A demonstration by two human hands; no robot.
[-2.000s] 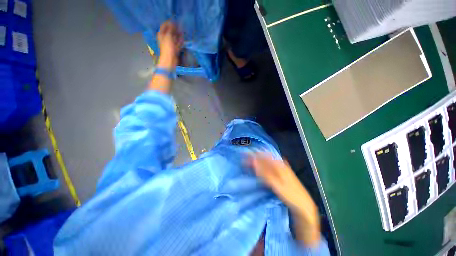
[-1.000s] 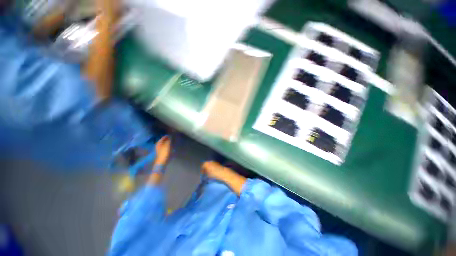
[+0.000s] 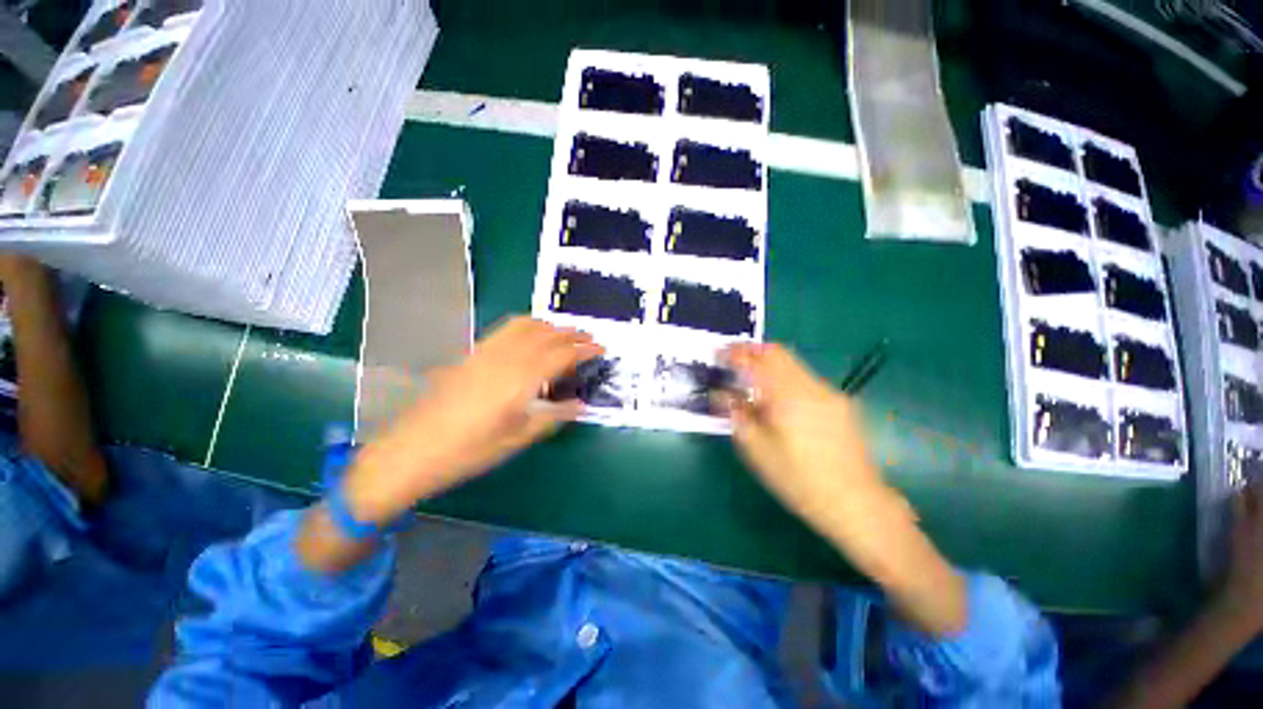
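Note:
A white tray (image 3: pixel 655 208) lies on the green mat with black-faced parts in two columns. My left hand (image 3: pixel 513 374), with a blue wrist strap (image 3: pixel 342 485), is at the tray's near left corner, its fingers over the nearest left part (image 3: pixel 598 382). My right hand (image 3: pixel 796 423) is at the near right corner, its fingers at the nearest right part (image 3: pixel 693 385). The near row is blurred, so whether either hand grips a part or the tray does not show. A grey-brown film sheet (image 3: pixel 416 298) lies left of the tray, partly behind my left forearm.
A tall tray stack (image 3: pixel 284 153) stands at the left, orange-marked parts on top. Dark tweezers (image 3: pixel 864 367) lie right of the tray. A translucent strip (image 3: pixel 907 125) lies beyond. More filled trays (image 3: pixel 1025 374) stand at the right. Other people's arms (image 3: pixel 49 388) show at both sides.
The view has swung from the floor and bench edge to the bench. Both my hands have moved from near my body up to the near end of the tray.

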